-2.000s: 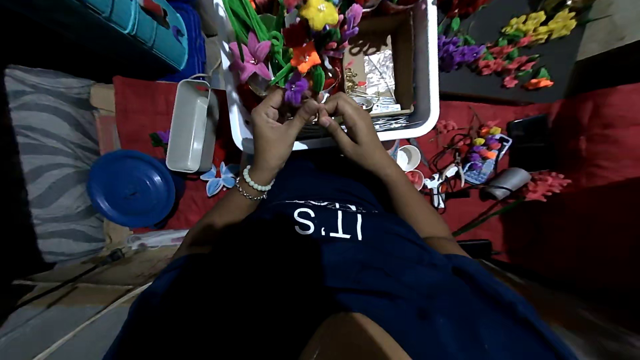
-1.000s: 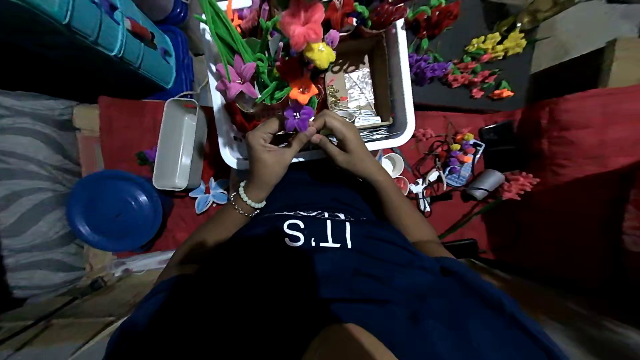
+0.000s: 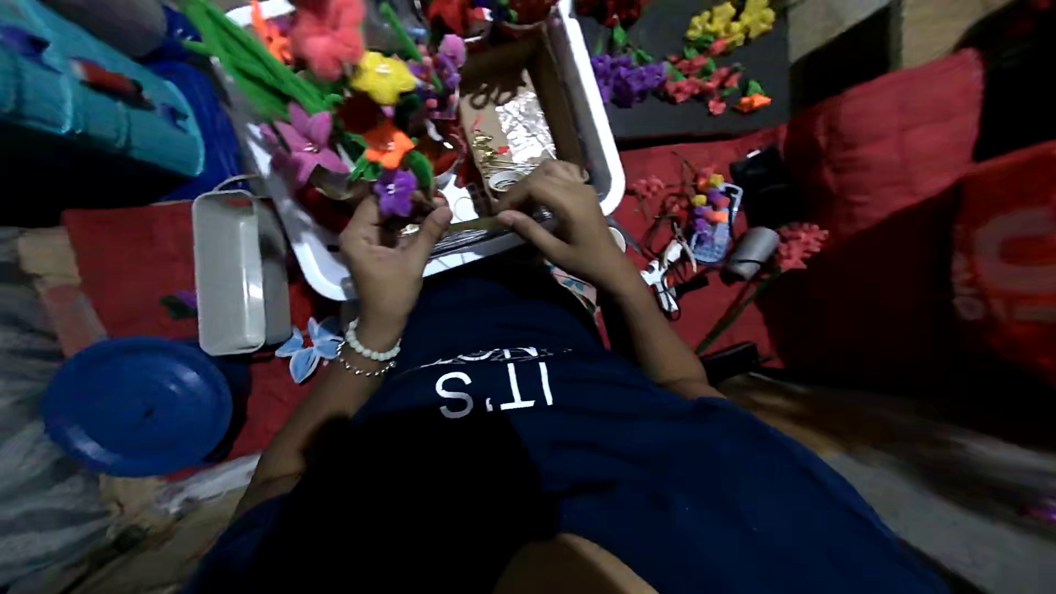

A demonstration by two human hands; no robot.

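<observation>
My left hand [image 3: 392, 252] holds a small purple pipe-cleaner flower [image 3: 396, 193] by its base, over the near edge of a white tray [image 3: 606, 157]. A thin, dull green strip [image 3: 477, 224] runs from it to my right hand [image 3: 565, 219], whose thumb and fingers pinch the other end. Just beyond my left hand are an orange flower [image 3: 388, 145], a yellow flower [image 3: 383, 77] and a pink flower [image 3: 309, 143]. A cardboard box [image 3: 487, 124] inside the tray holds foil and small metal pieces, partly hidden by my right hand.
Left of the tray lie a grey plastic container [image 3: 229, 272], a light-blue flower [image 3: 310, 350] and a blue round lid or basin [image 3: 139, 406]. To the right are a glue gun [image 3: 660, 276], a small basket [image 3: 716, 223] of coloured pieces and a grey cylinder [image 3: 752, 252] on red cloth.
My hands were close together at the purple flower; now my right hand has moved away to the right, with the strip stretched between them.
</observation>
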